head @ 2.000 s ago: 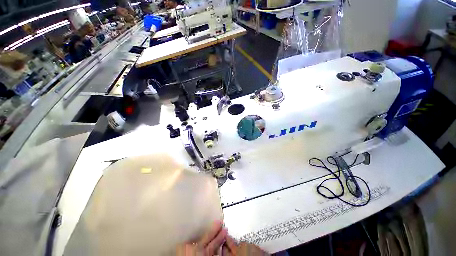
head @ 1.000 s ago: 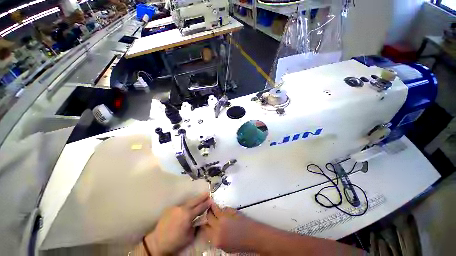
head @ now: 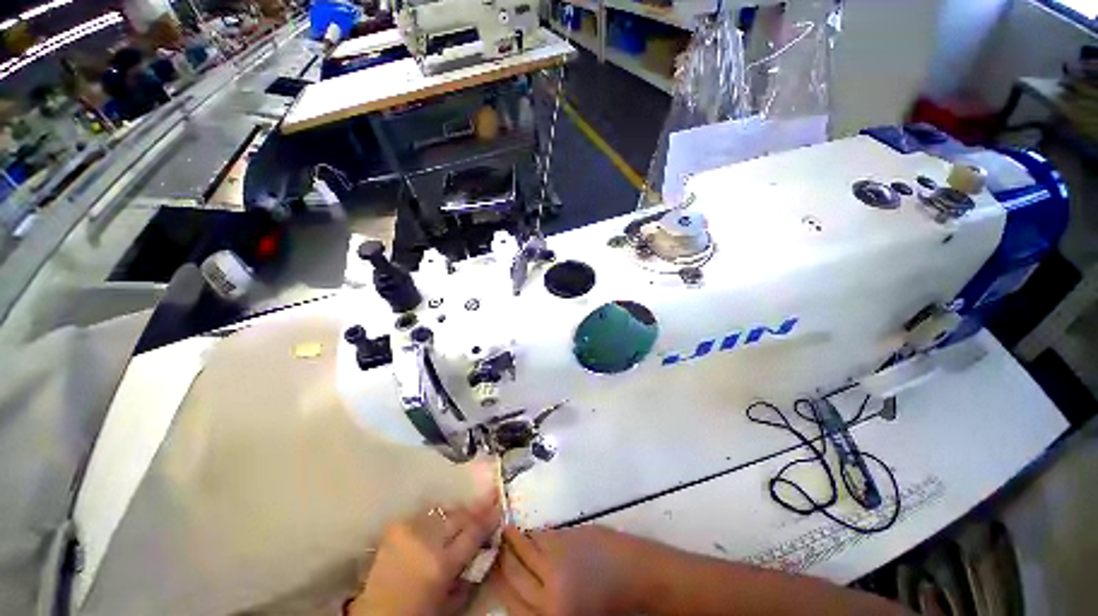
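A large beige fabric panel (head: 265, 445) lies flat on the white table left of the needle, with a small yellow sticker (head: 308, 350) near its far edge. Its right edge runs to the needle area (head: 512, 448) of the white sewing machine (head: 771, 277). My left hand (head: 424, 556) rests on the panel, its fingers at the edge just in front of the needle. My right hand (head: 548, 568) is beside it, fingertips pinching the same edge. The fingers of both hands are close together, and a small pale flap of cloth shows between them.
Thread snips (head: 850, 455) with a looped black cord lie right on the table, behind a printed ruler (head: 867, 526). Pale cloth (head: 36, 421) hangs at the far left. Another sewing machine (head: 470, 34) stands behind. A blue motor (head: 1023, 223) is at the right end.
Both hands have come up from the bottom edge to the needle, with the panel edge pinched. The panel has shifted left in view and its edge now lies at the needle.
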